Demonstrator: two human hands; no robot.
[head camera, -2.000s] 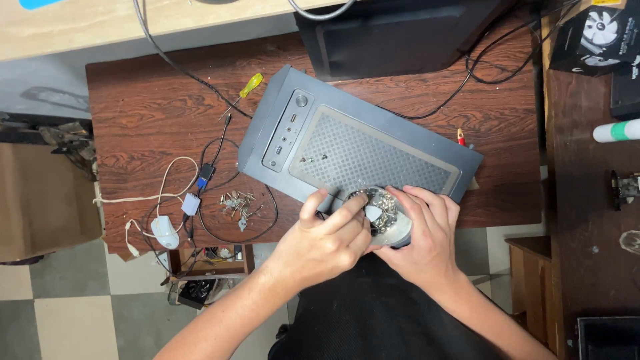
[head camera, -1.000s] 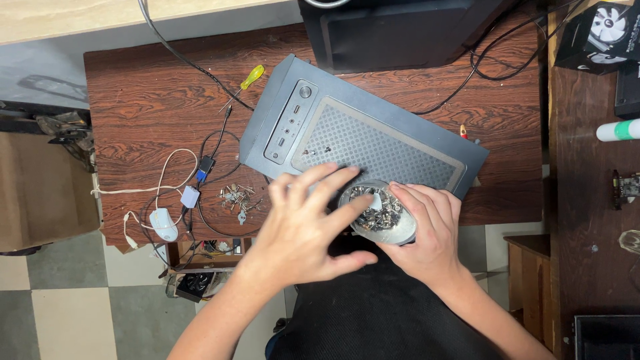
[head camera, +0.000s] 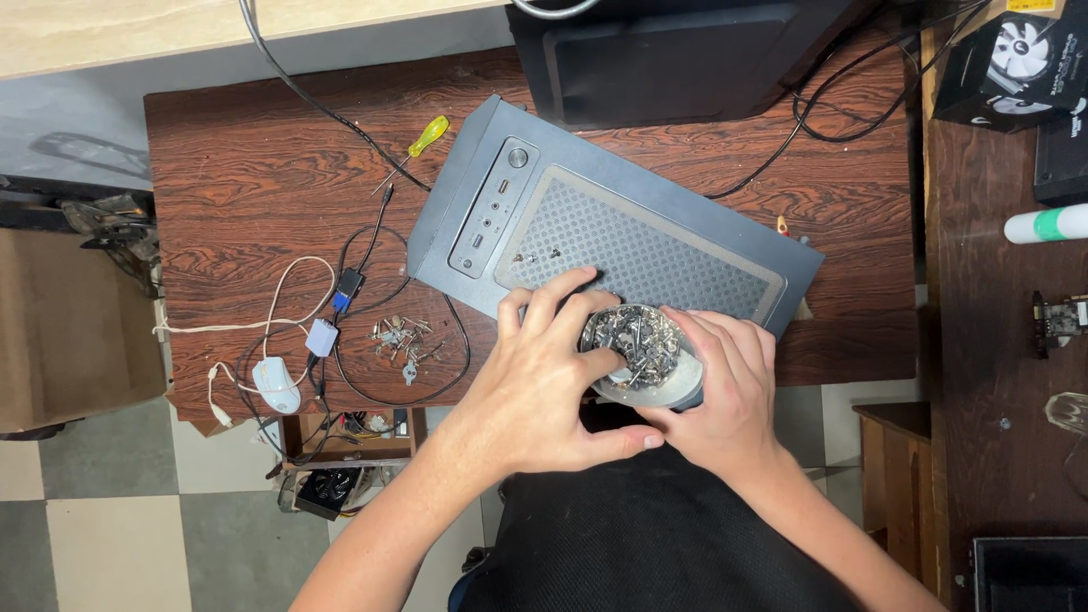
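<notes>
My right hand (head camera: 722, 382) grips a round container (head camera: 680, 382) full of loose screws (head camera: 642, 340), tilted over the near edge of a grey computer case (head camera: 595, 144). My left hand (head camera: 544, 382) has its fingers spread over the container's left side, with one finger among the screws; whether it pinches anything is hidden. Several small screws (head camera: 555, 253) lie on the case's mesh panel (head camera: 646, 242), just beyond my left fingertips. On the table left of the case are a heap of screws and small metal parts (head camera: 406, 340) and a screwdriver with a yellow handle (head camera: 429, 136).
A white mouse (head camera: 276, 384), adapters and cables lie at the table's left. A black case (head camera: 663, 59) stands behind the grey one. Beneath the near table edge is an open drawer (head camera: 416, 433) with parts. A boxed fan (head camera: 1007, 76) sits on the right-hand desk (head camera: 977, 357).
My left hand has moved from above the container to its left side, one finger now in the screws. My right hand still holds the container.
</notes>
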